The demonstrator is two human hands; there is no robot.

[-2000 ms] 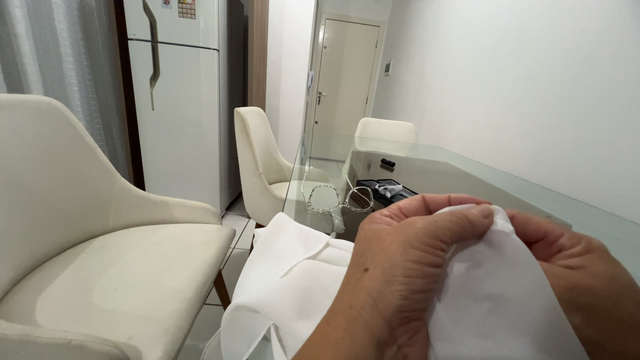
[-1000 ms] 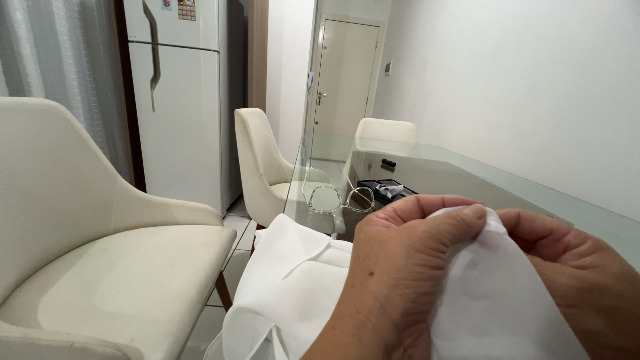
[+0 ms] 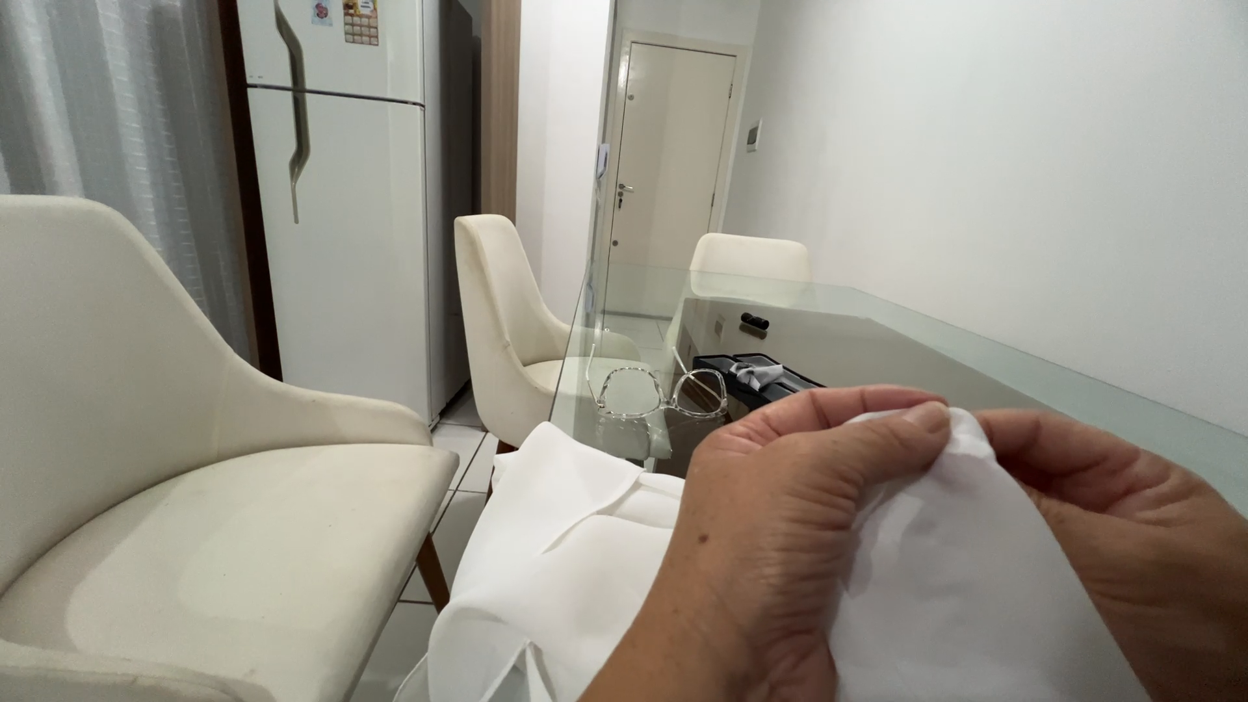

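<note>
White fabric [image 3: 955,585] hangs from between my two hands, its upper edge pinched at the fingertips. My left hand [image 3: 799,507] grips it between thumb and index finger, just left of the fold. My right hand [image 3: 1121,497] holds the same edge from the right, its fingers partly behind the cloth. More white cloth [image 3: 575,556] lies in loose folds left of my left wrist, over the near table edge; whether it is one piece with the held part cannot be told. Clear-framed eyeglasses [image 3: 663,395] rest on the glass tabletop [image 3: 877,336] beyond it.
A dark open case [image 3: 721,366] with a grey cloth [image 3: 759,374] sits past my left hand, and a small black object [image 3: 754,321] farther back. Cream chairs stand at left [image 3: 244,546], beyond the table's left side [image 3: 497,331] and at its far end [image 3: 751,255]. A refrigerator [image 3: 341,244] stands behind.
My fingers have shifted slightly at the pinched edge, and the held fabric's folds look a little different. Both hands keep hold of it in about the same place.
</note>
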